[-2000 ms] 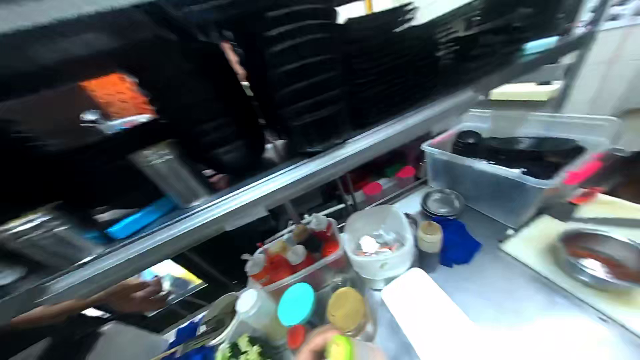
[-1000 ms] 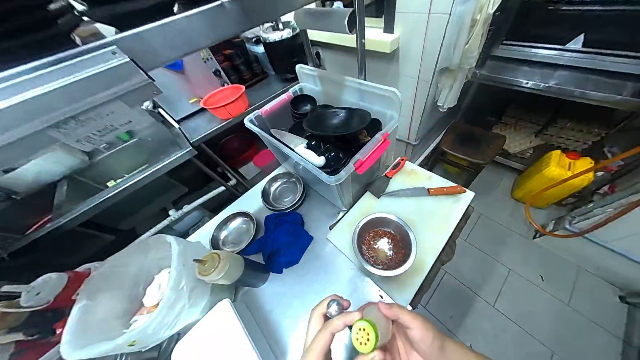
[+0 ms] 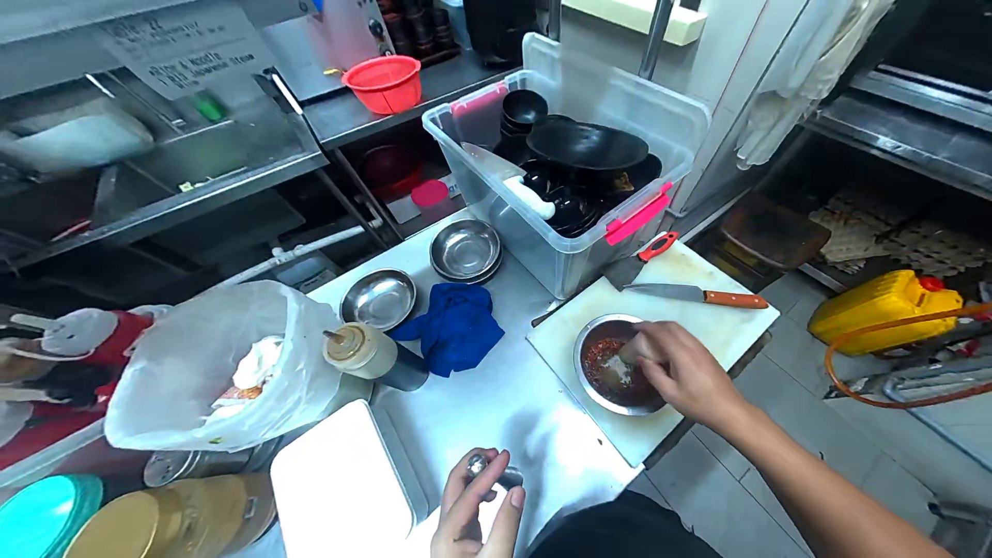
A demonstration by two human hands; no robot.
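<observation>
A metal bowl (image 3: 586,387) with a dark red chili mixture and some white powder stands on the cutting board (image 3: 566,333). My right hand (image 3: 682,368) is over the bowl's right side, fingers curled downward around a shaker that is partly hidden and blurred. Low in the view, my left hand (image 3: 477,508) holds a small shiny metal item, whose exact kind I cannot tell. On the board, behind the bowl, lie a wooden-handled knife (image 3: 697,295) and a tool with a red handle (image 3: 657,246).
Around the steel counter are a blue cloth (image 3: 457,329), a squeeze bottle (image 3: 360,353), metal bowls (image 3: 380,300), a lined bin (image 3: 147,387) and a white lid (image 3: 341,480). Behind stands a clear plastic tub (image 3: 542,256) of black dishes. A yellow jerrycan (image 3: 883,310) is on the floor.
My right hand has moved away from my left, over to the metal bowl; one second ago both were together around a shaker with a green perforated lid. The view has swung strongly since two seconds ago.
</observation>
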